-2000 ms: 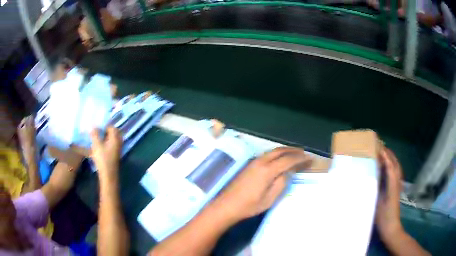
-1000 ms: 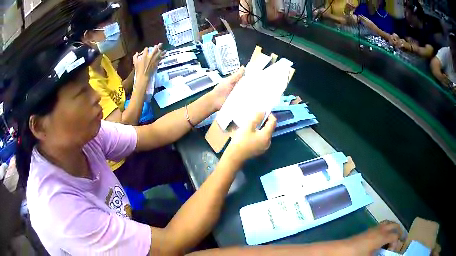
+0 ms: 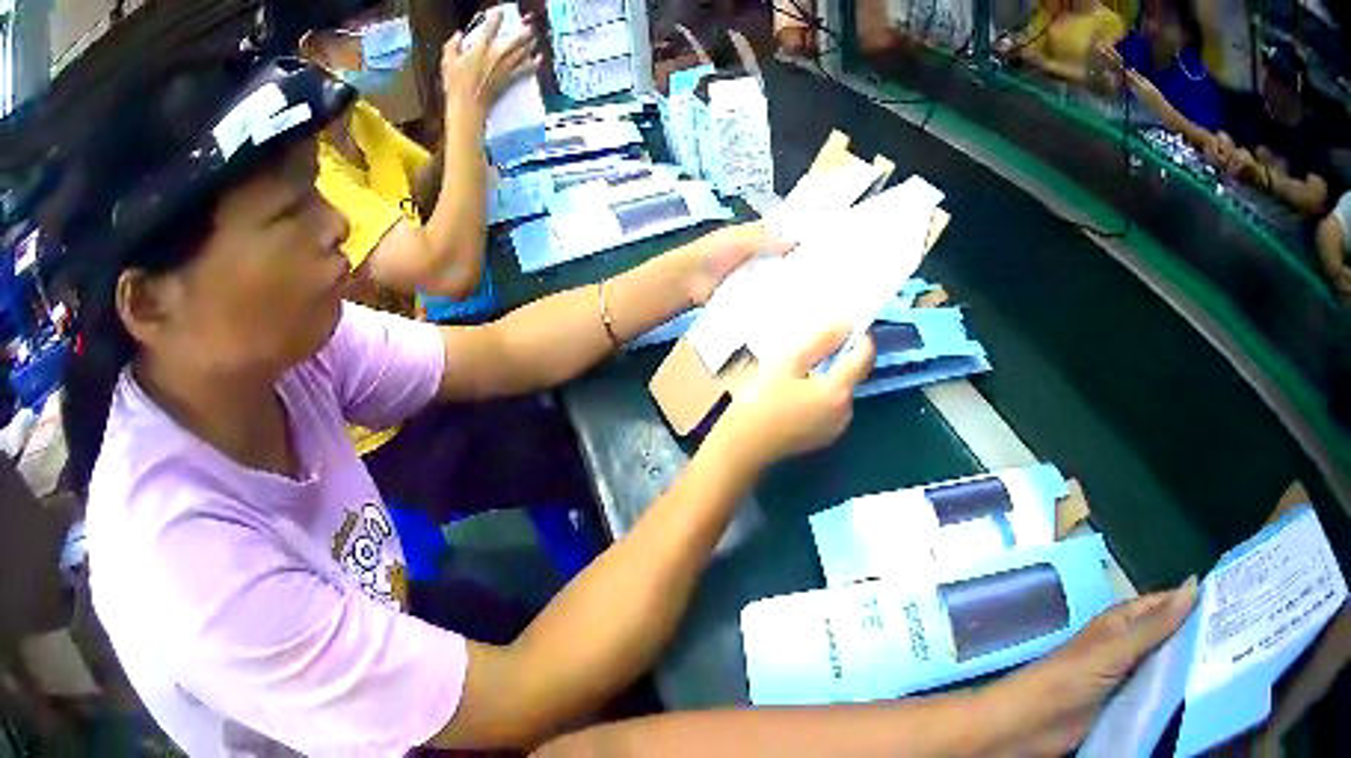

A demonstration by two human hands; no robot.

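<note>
A pale blue and white carton [image 3: 1259,615] with small dark lettering stands tilted at the lower right, with a brown flap at its top. My left hand [image 3: 1104,659] grips its left side. My right hand [image 3: 1316,674] is a dark, partly hidden shape behind the carton's right side at the picture's edge; its fingers do not show. Two flat cartons with dark printed pictures, a nearer one [image 3: 926,622] and a farther one [image 3: 948,521], lie overlapping left of my left hand.
A neighbouring worker [image 3: 282,548] holds white cartons [image 3: 815,282] over a flat pile [image 3: 926,356]. Beyond are another worker in yellow [image 3: 393,193], more flat cartons [image 3: 622,215] and upright open cartons [image 3: 719,133]. The dark green conveyor [image 3: 1067,341] runs along the far side.
The view swung left, then slightly back right. The carton at my hands turned from a blank white side to a lettered side and shows more than a second ago. The neighbour still holds cartons.
</note>
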